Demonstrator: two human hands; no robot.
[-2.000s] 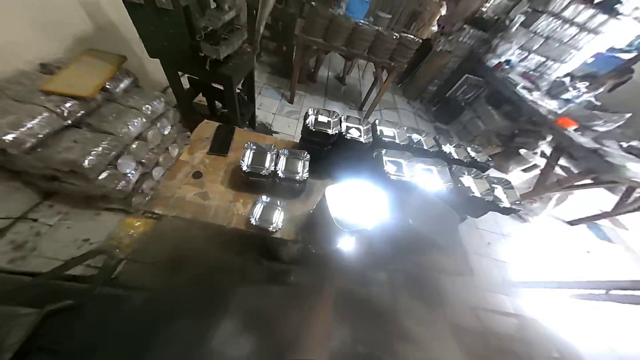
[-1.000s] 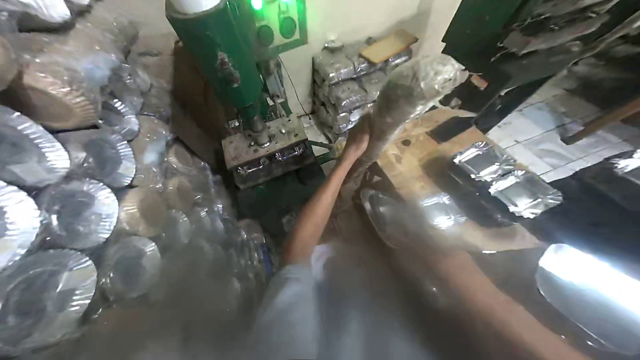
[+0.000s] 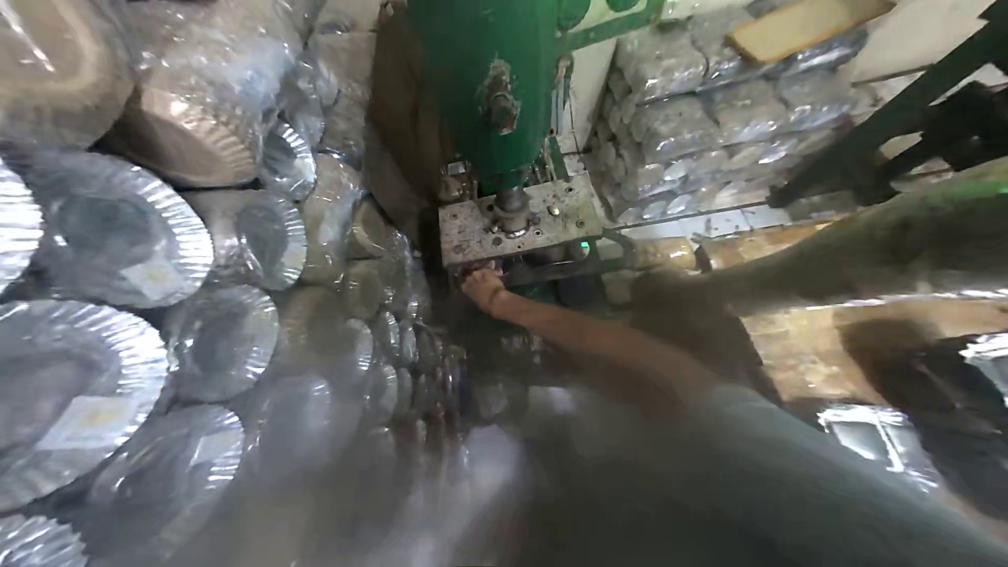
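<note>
My right hand [image 3: 484,290] reaches in from the lower right with curled fingers. It is at the front left edge, just under the metal plate [image 3: 520,216] of a green press [image 3: 492,87]; whether it holds anything there cannot be told. My left hand is out of view. A blurred long greyish bundle [image 3: 843,244] crosses the right side, its left end close to the press. At lower right a shiny foil tray [image 3: 874,441] sits by a brown board surface [image 3: 795,346].
Plastic-wrapped stacks of fluted foil plates [image 3: 118,228] crowd the left side. Wrapped packs [image 3: 669,118] are piled behind the press, with a yellowish board [image 3: 807,27] on top. A dark green metal frame [image 3: 890,134] stands at upper right.
One second ago both arms were in view, and one hand gripped a plastic-wrapped bundle beside the press. Now one hand is at the press plate. The view has swung left since the first frame.
</note>
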